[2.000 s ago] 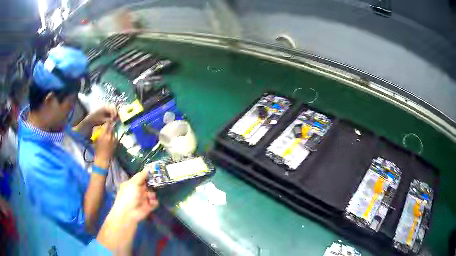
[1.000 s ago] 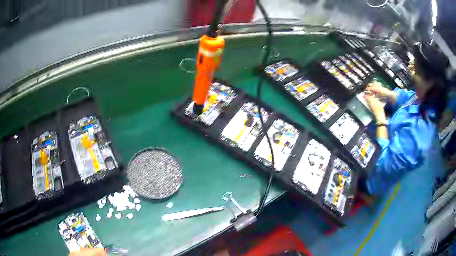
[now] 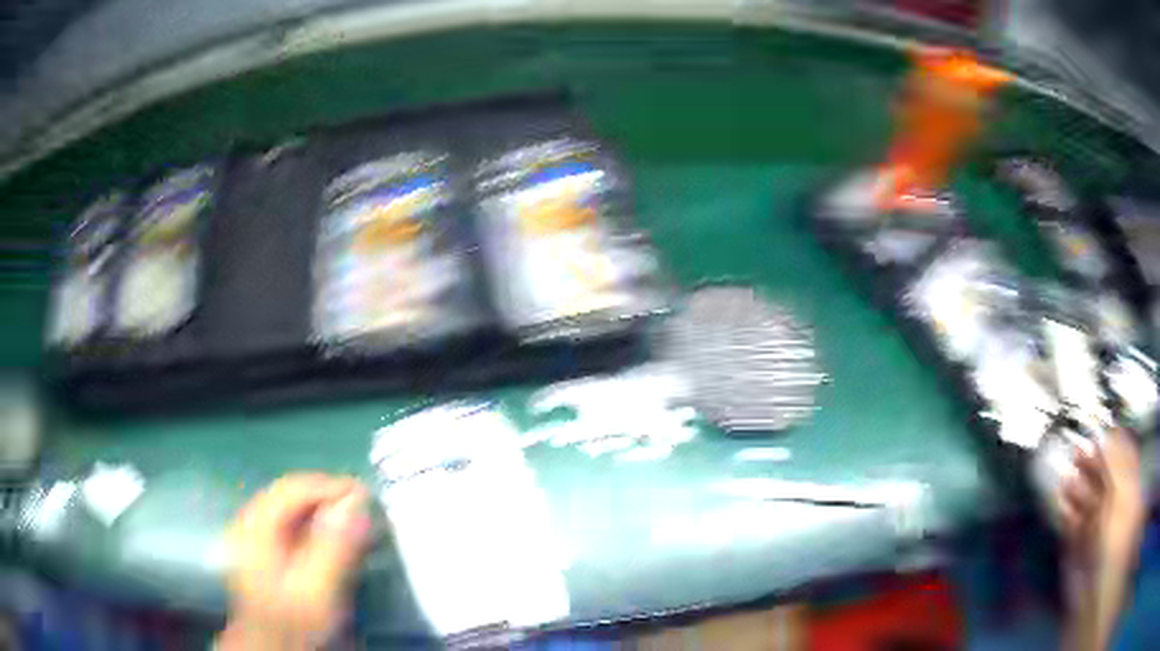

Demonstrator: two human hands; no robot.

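The view is blurred. A silver-white phone assembly (image 3: 471, 521) lies on the green bench in front of me. My left hand (image 3: 299, 541) is just left of it, not touching it, fingers curled in with nothing visible in them. My right hand (image 3: 1104, 490) is at the far right, its fingertips at the near end of the right phone tray (image 3: 948, 363), by a phone there. Blur hides whether it grips the phone.
A black tray (image 3: 261, 261) with several phones lies behind on the left. White bits (image 3: 611, 413) and the round screw dish (image 3: 744, 359) are right of the phone. A thin light tool (image 3: 827, 496) lies near the front edge. The orange screwdriver (image 3: 939, 121) hangs over the right tray.
The view has swung left from the right-hand trays. The phone assembly now lies nearer the centre, my left hand is off its end, and my right hand has appeared at the right tray.
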